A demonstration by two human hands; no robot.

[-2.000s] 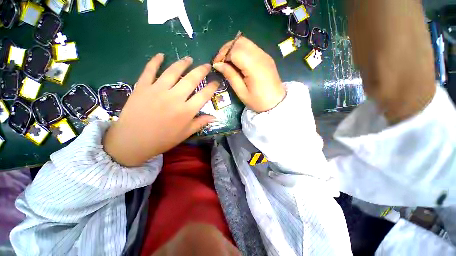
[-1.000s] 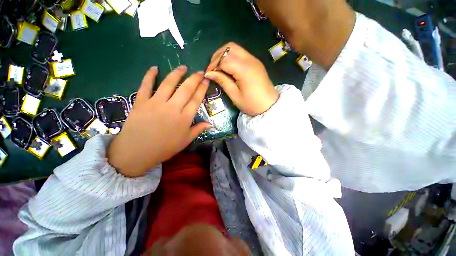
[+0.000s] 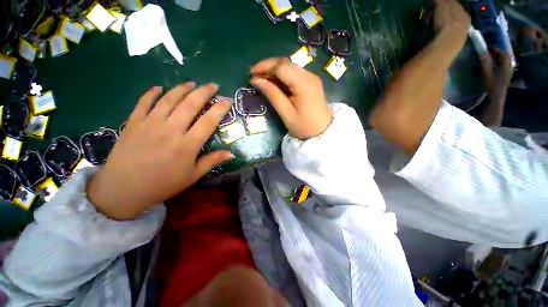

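A black watch housing [image 3: 250,102] lies on the green bench with its silver-white battery [image 3: 256,125] on the near side. A second housing [image 3: 226,112] sits left of it, partly under my left fingertips, with its battery [image 3: 232,132] below. My left hand [image 3: 157,144] lies palm down with fingers spread, covering part of the housing row. My right hand [image 3: 294,96] is beside the right housing's upper right edge, thumb and forefinger close together. No tool shows clearly between them.
Housings with yellow-edged batteries form a row [image 3: 62,156] at left and a heap [image 3: 72,28] at upper left. A white scrap [image 3: 144,31] lies beyond my hands. More housings [image 3: 338,42] lie upper right. A neighbour's arm [image 3: 420,96] reaches toward a blue unit [image 3: 488,24].
The view has shifted right. My right fingers have parted from my left fingertips, uncovering the right housing. The thin metal tool no longer shows clearly. The neighbour's arm has moved back from the upper right housings.
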